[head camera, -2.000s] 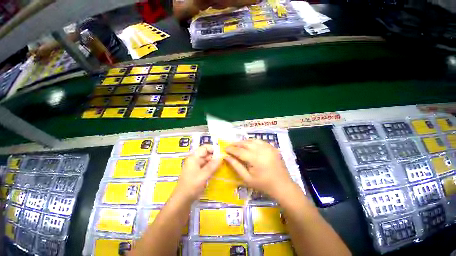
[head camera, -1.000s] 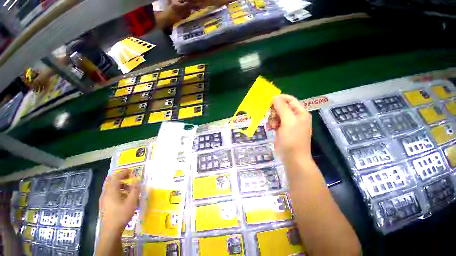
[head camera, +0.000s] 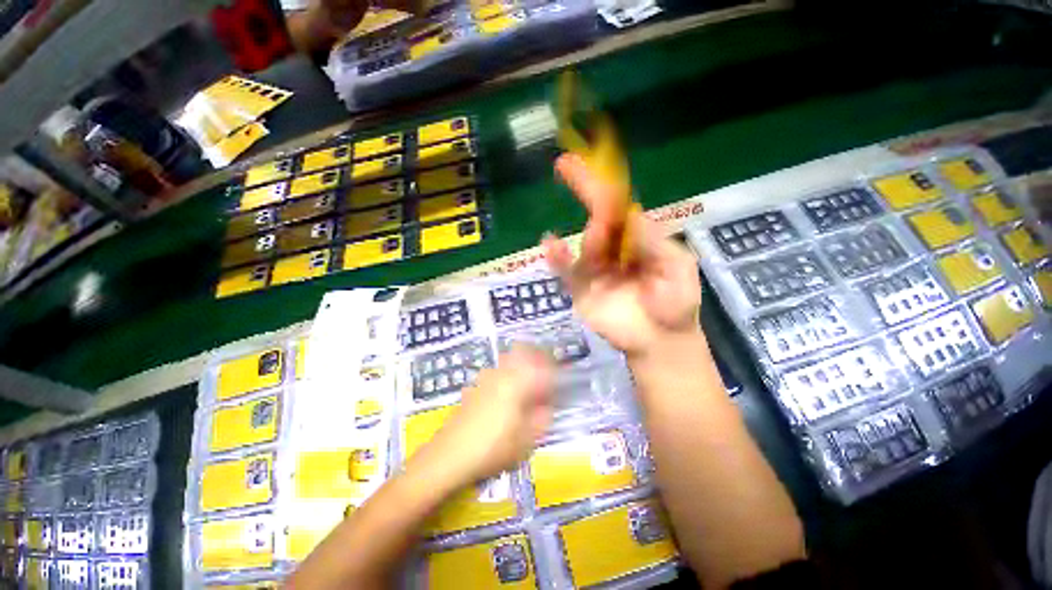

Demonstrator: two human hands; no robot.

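My right hand [head camera: 640, 277] is raised over the back right of the working tray [head camera: 198, 461] and holds a blurred yellow film [head camera: 608, 161], seen nearly edge-on. My left hand [head camera: 508, 403] is blurred over the middle of the tray; its fingertips are unclear and I cannot tell if it holds anything. A white backing sheet [head camera: 335, 380] with yellow pieces lies over the tray's left part. Uncovered parts [head camera: 452, 371] with window patterns show at the back; yellow covered parts [head camera: 583, 467] fill the front and left pockets.
A part-filled tray [head camera: 854, 248] lies to the right, another [head camera: 92, 461] at the far left. A finished tray [head camera: 346, 207] is on the green belt [head camera: 738, 115]. Across it are stacked trays [head camera: 461, 52], backing sheets [head camera: 237, 110] and a person's hand [head camera: 335, 17].
The yellow film has been separated from its backing and lifted by my right hand, then turned edge-on. The backing sheet was laid down on the left. My left hand has moved right to mid-tray.
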